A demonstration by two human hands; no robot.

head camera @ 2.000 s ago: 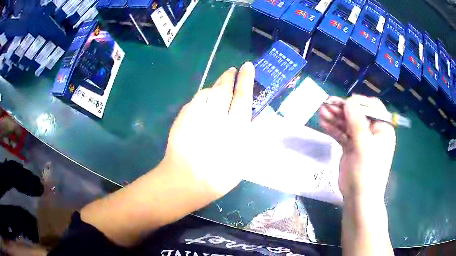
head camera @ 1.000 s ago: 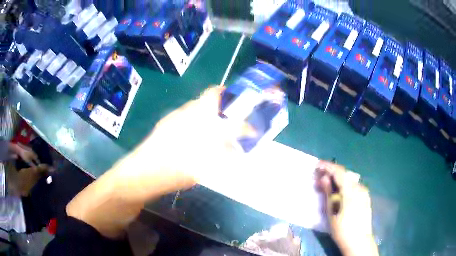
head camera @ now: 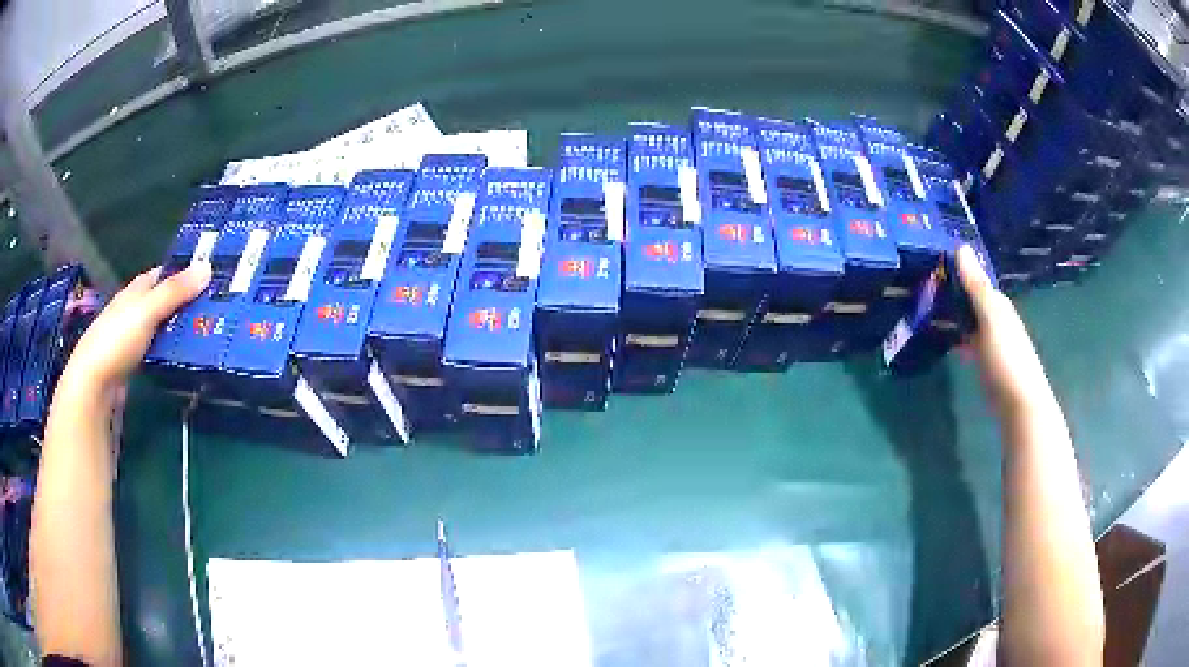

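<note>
A row of several blue retail boxes (head camera: 489,280) stands upright across the green bench, white label strips on their tops. My left hand (head camera: 117,326) grips the left end of the row, thumb on top of the end boxes. My right hand (head camera: 998,339) grips the right end, beside a slightly tilted box (head camera: 932,306); its fingers are partly hidden. A white sticker sheet (head camera: 313,612) lies near me, cut off by the bottom edge. A slim pointed tool (head camera: 447,580) lies on it.
White printed sheets (head camera: 483,147) lie behind the row. Dark blue box stacks (head camera: 1069,143) stand at the back right, and more boxes (head camera: 39,352) at the left edge. A pale metal rail (head camera: 300,52) runs behind. A clear plastic piece (head camera: 769,606) lies at the front. A brown carton (head camera: 1132,593) is at lower right.
The view has swung right. My left hand has let go of the single box it held, my right hand has put down the tool, and both hands are now on the row's ends.
</note>
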